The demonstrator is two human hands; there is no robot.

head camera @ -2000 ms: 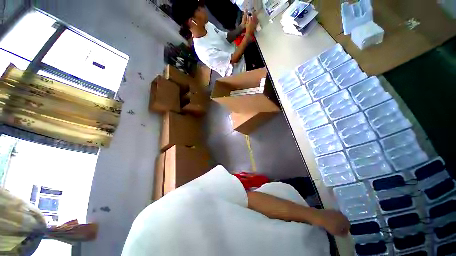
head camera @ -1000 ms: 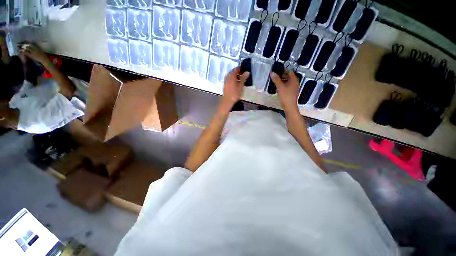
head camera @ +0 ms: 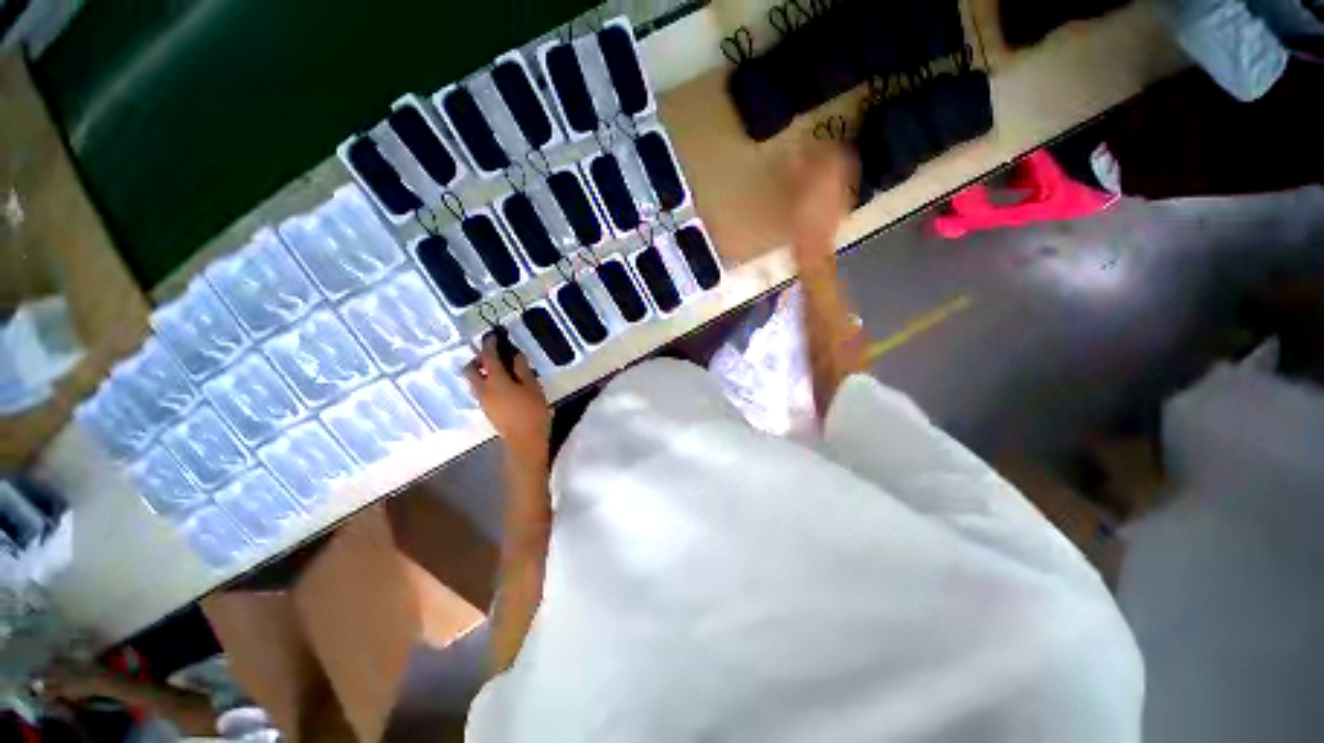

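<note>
Clear blister trays [head camera: 308, 353] lie in rows on the bench, left of trays that hold paired black units [head camera: 549, 218] with cord loops. My left hand [head camera: 508, 389] has its fingers on a black unit [head camera: 503, 349] at the front-row tray beside the empty ones. My right hand [head camera: 822, 182] is blurred, at the near edge of a dense group of loose black units [head camera: 922, 128] on cardboard; whether it holds one cannot be told.
A green strip [head camera: 218, 102] runs behind the bench. Below the bench edge are an open brown carton [head camera: 349, 610], a clear plastic bag [head camera: 770, 363] and a pink stool [head camera: 1024, 200]. Another person's arm [head camera: 131, 694] shows at the lower left.
The view has turned and shifted toward the loose black units. My right hand has left the tray and moved right to them. My left hand stays at the tray with the black unit.
</note>
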